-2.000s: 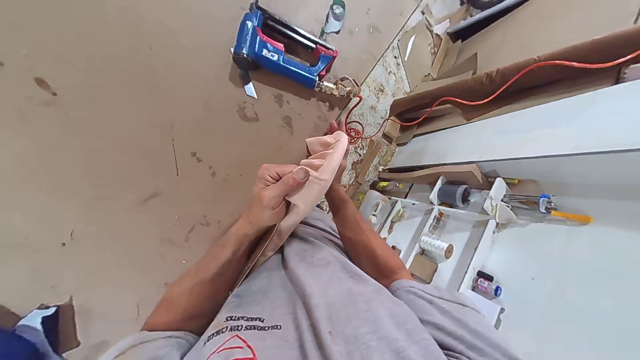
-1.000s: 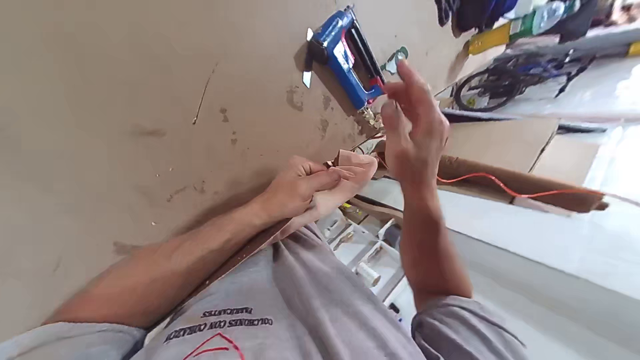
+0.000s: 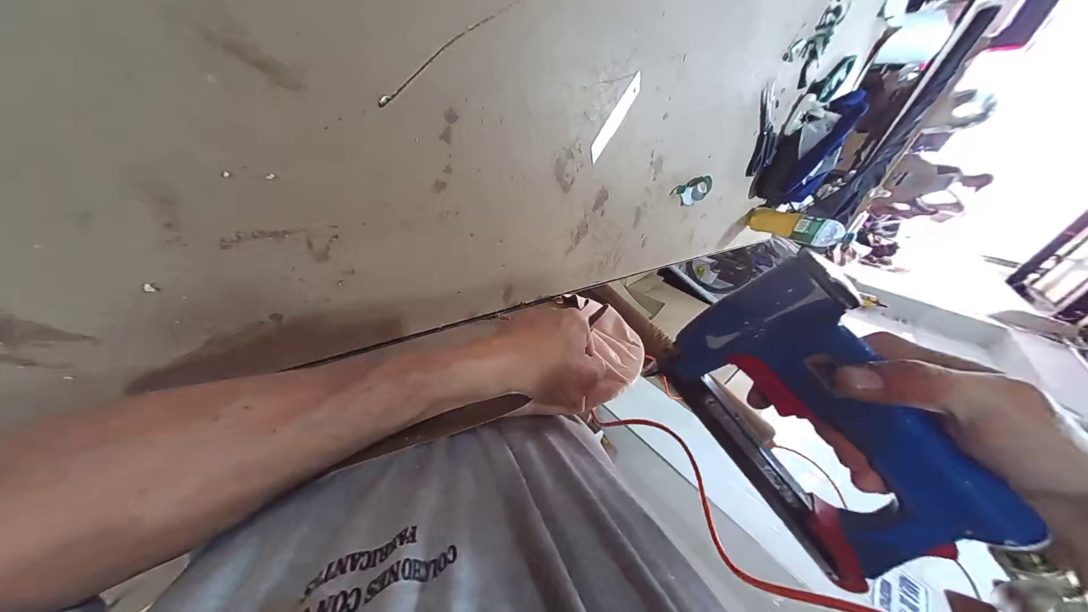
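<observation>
My left hand [image 3: 552, 361] grips a bunched, pleated piece of pinkish-tan material [image 3: 619, 353] at the table edge, close against my grey shirt. A thin brown board edge [image 3: 442, 425] runs under my left forearm. To the right, my right hand [image 3: 943, 395] is wrapped around the handle of a blue and red pneumatic stapler [image 3: 790, 374], its nose close to the pleated material with a small gap between them. My fingers show through the handle opening, near the trigger.
The brown tabletop [image 3: 340, 170] carries a white strip [image 3: 616, 117], a small green and clear item [image 3: 694, 190] and a yellow-and-clear bottle [image 3: 795, 227]. An orange air hose [image 3: 705, 518] hangs below the stapler. Dark cloth and bags lie at the far end. People are in the distance.
My right hand, bare and raised a second ago, now holds the blue stapler, which lay on the table then. My left hand stays on the pleated material. The view has swung toward the room.
</observation>
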